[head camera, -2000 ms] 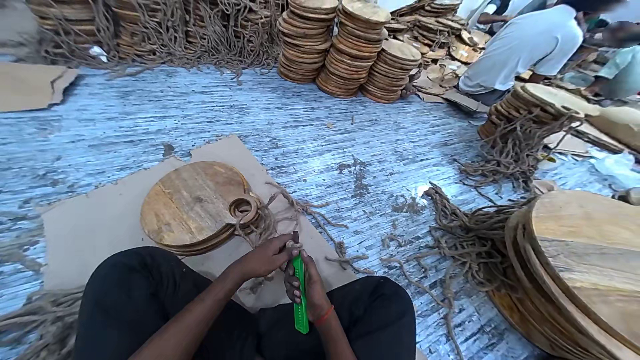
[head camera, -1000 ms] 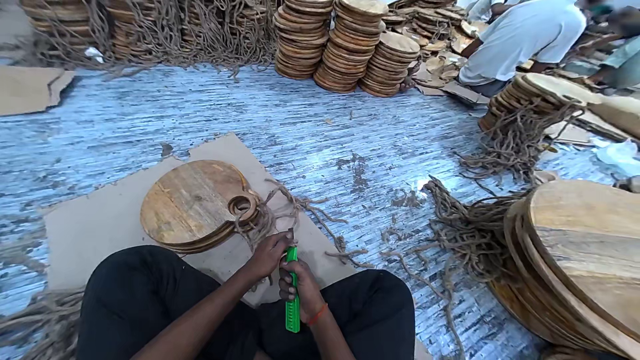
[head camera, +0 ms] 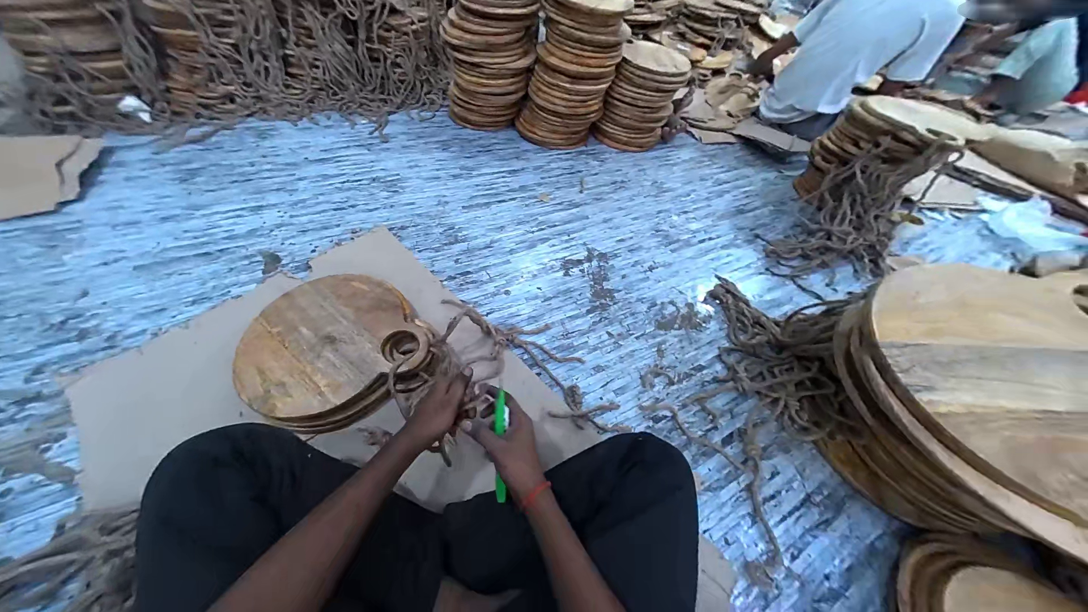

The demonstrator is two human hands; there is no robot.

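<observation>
A small stack of round wooden boards (head camera: 314, 340) with ring-shaped handles lies on a cardboard sheet (head camera: 170, 374) before my crossed legs. Brown rope (head camera: 493, 336) runs from the handle holes and trails to the right over the cardboard. My left hand (head camera: 440, 406) grips rope right beside the handles. Close against it, my right hand (head camera: 507, 438) holds a green utility knife (head camera: 501, 442) upright; rope also passes at its fingertips. Whether the blade touches the rope cannot be told.
Large wooden boards (head camera: 977, 365) with bundled rope (head camera: 782, 357) stand stacked at my right. Tall stacks of round boards (head camera: 569, 76) and roped stacks (head camera: 340, 51) line the back. A person in a light shirt (head camera: 867, 51) sits at the back right. Loose rope (head camera: 68, 561) lies at bottom left.
The green knife has turned from its broad side to its narrow edge and sits higher. My hands have come together at the rope.
</observation>
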